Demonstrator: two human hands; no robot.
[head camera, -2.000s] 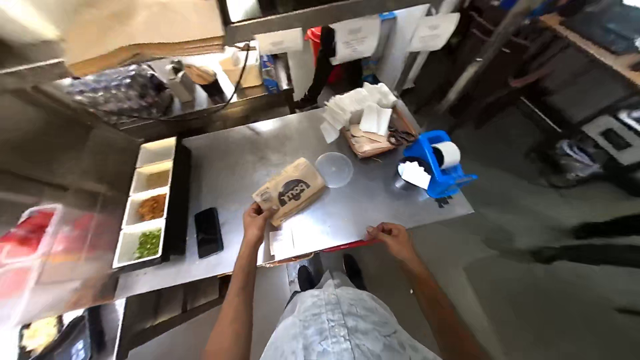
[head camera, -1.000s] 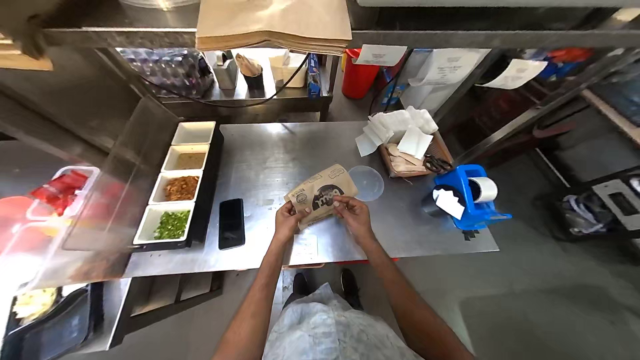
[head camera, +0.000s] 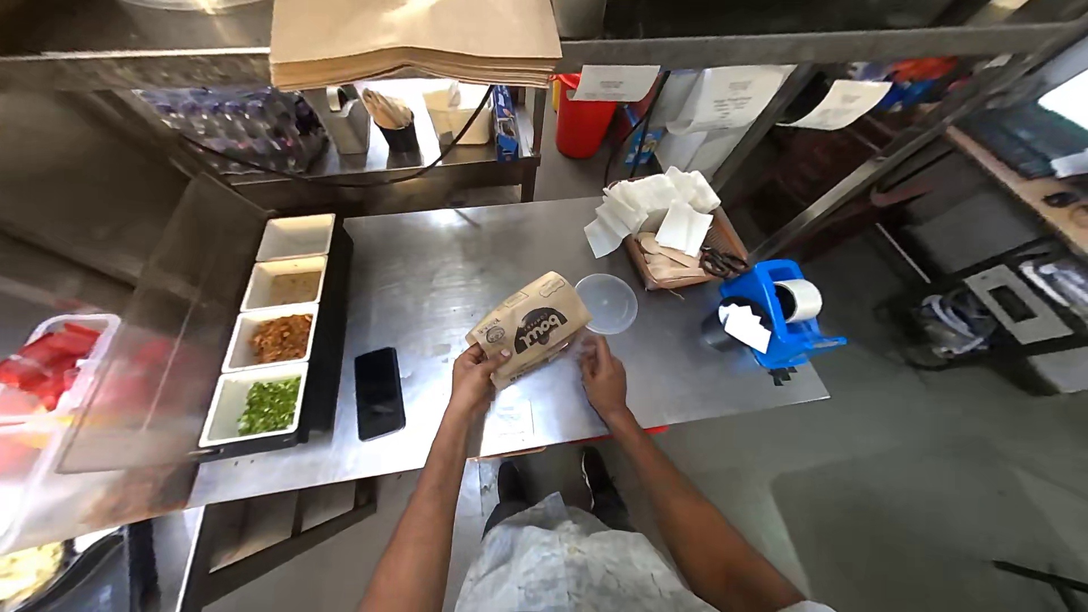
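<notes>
My left hand (head camera: 473, 379) grips the lower left end of a printed brown paper bag (head camera: 534, 330), its thumb on top. The bag lies slanted above the steel table (head camera: 425, 280). By the bag's lower right end is my right hand (head camera: 603, 374), its fingers curled; whether it pinches anything is unclear. A round clear plastic lid (head camera: 606, 303) rests on the table just beyond the right hand, close to the bag's right end. A slip of paper (head camera: 507, 425) lies at the front edge between my arms.
A black phone (head camera: 379, 393) and a rack of white tubs (head camera: 269, 338) with chopped greens and other foods stand left. At right are a basket (head camera: 733, 234) with napkins, wooden cutlery and scissors, and a blue tape dispenser (head camera: 769, 293). Brown paper bags (head camera: 414, 34) lie on the shelf above.
Two seconds ago my right hand was at the table's front edge; a second ago it was at the bag's right end. Now it is just off that end, while my left hand keeps hold.
</notes>
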